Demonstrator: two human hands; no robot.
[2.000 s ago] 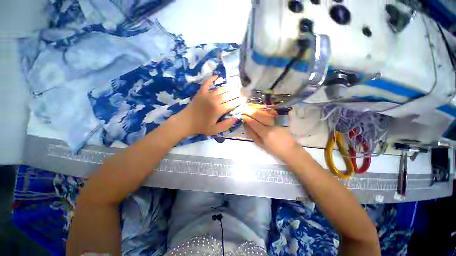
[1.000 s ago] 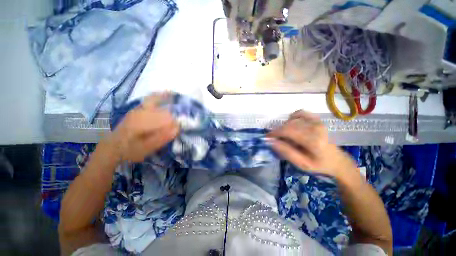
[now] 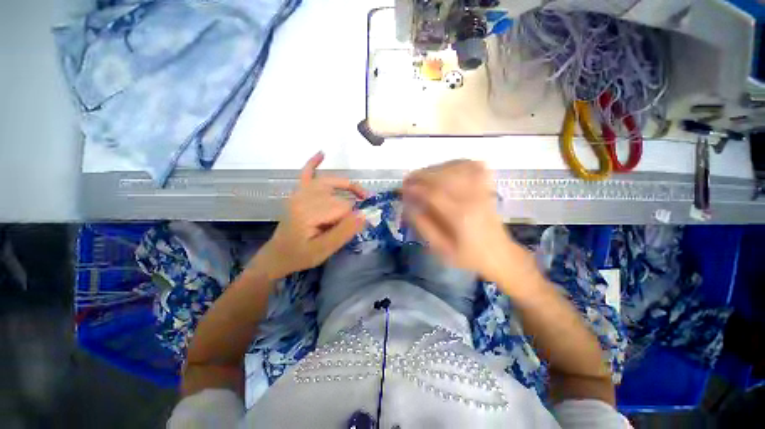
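Note:
A blue floral garment piece (image 3: 386, 214) is held over the lap, at the table's front edge. My left hand (image 3: 317, 219) pinches its edge between thumb and index finger, with the other fingers raised. My right hand (image 3: 453, 209) is blurred and close beside it, closed on the same edge. The part of the piece under my right hand is hidden. The needle area of the sewing machine (image 3: 436, 25) is at the top of the view, away from both hands, with an orange spot on the machine bed (image 3: 503, 109).
Pale blue pieces (image 3: 159, 84) lie on the table at left. Yellow-handled scissors (image 3: 585, 147) and a red handle (image 3: 629, 147) lie at right before tangled lilac strips (image 3: 579, 50). A slim metal tool (image 3: 701, 176) is farther right. Blue crates (image 3: 126, 335) with floral pieces stand below the table.
The floral piece left the needle area for the lap's side of the table. Since one second ago, my hands have come closer together and the piece hangs lower between them.

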